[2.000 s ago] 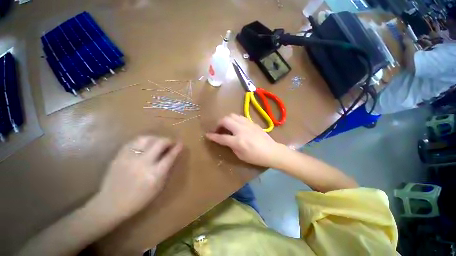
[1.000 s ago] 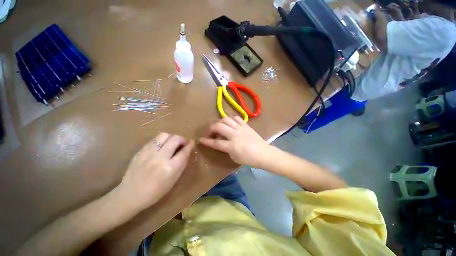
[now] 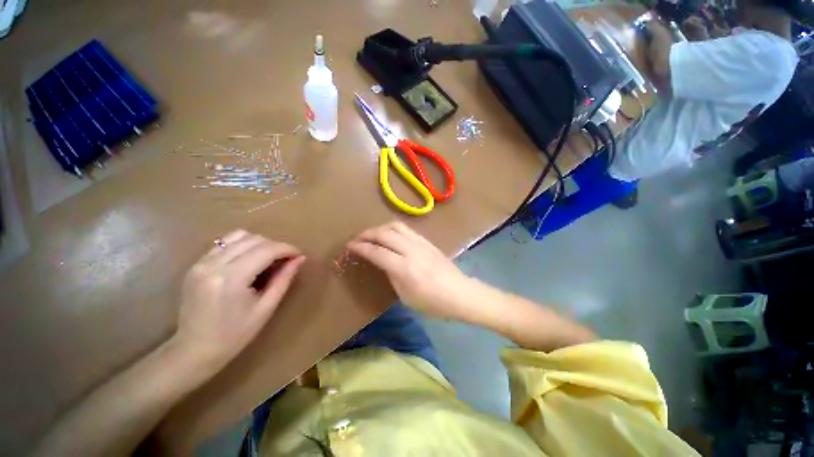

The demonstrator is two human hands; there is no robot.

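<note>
My left hand (image 3: 228, 290) is over the brown table, thumb and index fingertips together; I cannot see whether something thin is between them. My right hand (image 3: 419, 275) lies to the right, its fingers extended and close together beside a few tiny ribbon offcuts (image 3: 343, 262) near the table's front edge. Its thumb is mostly hidden. A loose pile of silvery tabbing ribbon (image 3: 245, 178) lies beyond my left hand. Scissors (image 3: 406, 174) with a yellow and a red loop lie beyond my right hand, blades pointing away. A white flux bottle (image 3: 321, 105) stands upright between ribbon and scissors.
A dark blue cell stack (image 3: 92, 107) rests on a pale sheet at the left. The iron stand (image 3: 388, 55), sponge tray (image 3: 428, 103) and dark soldering station (image 3: 544, 76) with cables are at the far right. A person in a white shirt (image 3: 723, 94) and a stool (image 3: 727, 323) are right.
My hands came close together at the fingertips a second ago and are now apart, the left further left. The view has shifted slightly. The bottle, scissors and ribbon pile lie as before.
</note>
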